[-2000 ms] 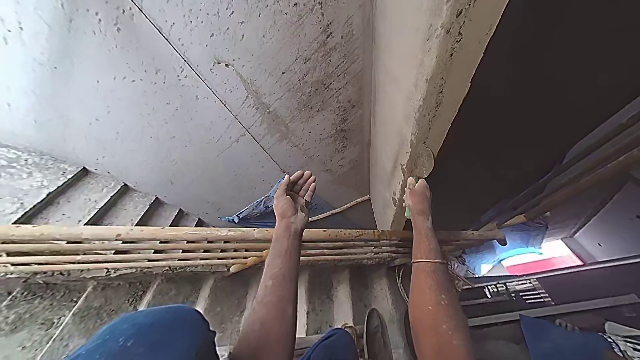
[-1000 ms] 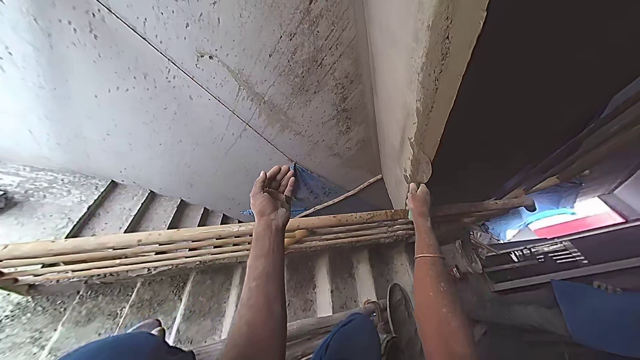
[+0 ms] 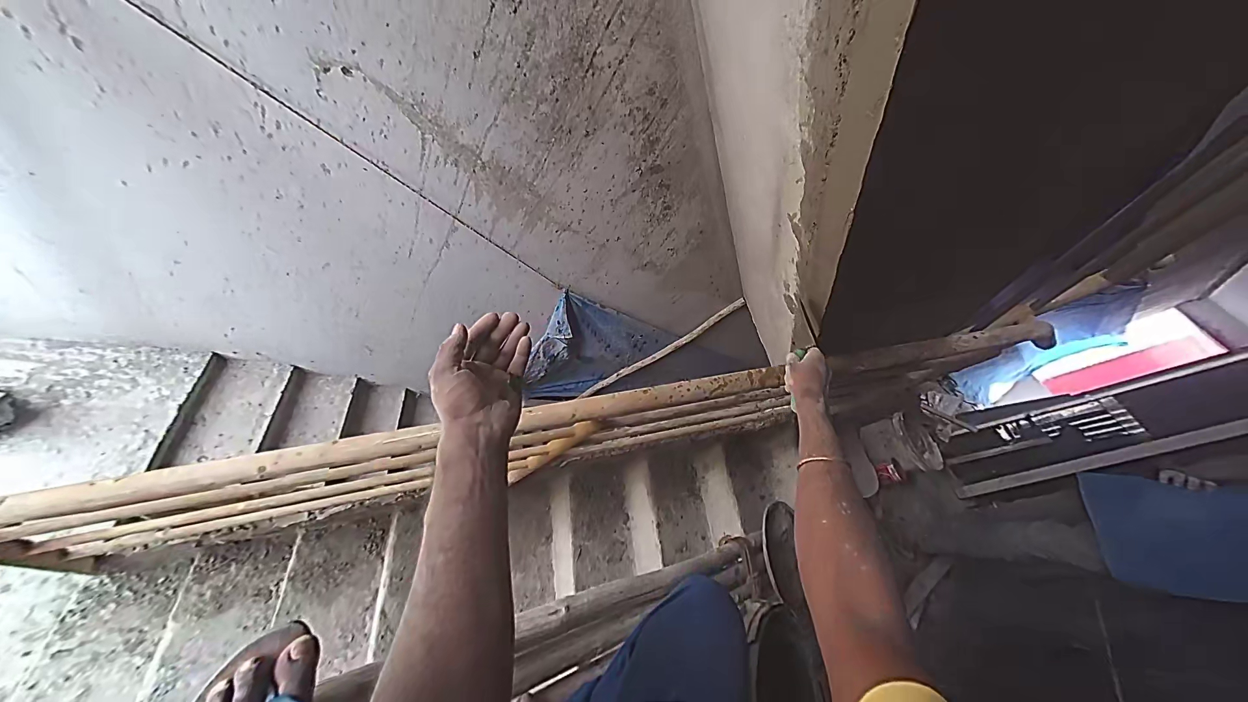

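Observation:
My left hand (image 3: 480, 375) is held palm up with its fingers apart and nothing in it, just above the bamboo poles (image 3: 292, 458). My right hand (image 3: 807, 378) grips the green handle of a thin-bladed trowel (image 3: 809, 322), seen nearly edge-on. The blade lies against the lower part of the concrete column's edge (image 3: 795, 214), where the plaster is rough. Behind my left hand, a blue sheet (image 3: 595, 341) hangs at the foot of the grey plastered wall (image 3: 468, 146).
Concrete stairs (image 3: 604, 517) run below the poles. My sandalled foot (image 3: 283, 663) is at the lower left, beside thick wooden poles (image 3: 634, 590). A dark opening (image 3: 994, 136) lies right of the column. A person's blue-clothed leg (image 3: 1160, 536) and a bucket (image 3: 902, 439) are at the right.
The trowel blade, seen as a pale round patch against the column earlier, now shows as a thin dark edge. My left hand stays raised and empty. The view has shifted somewhat.

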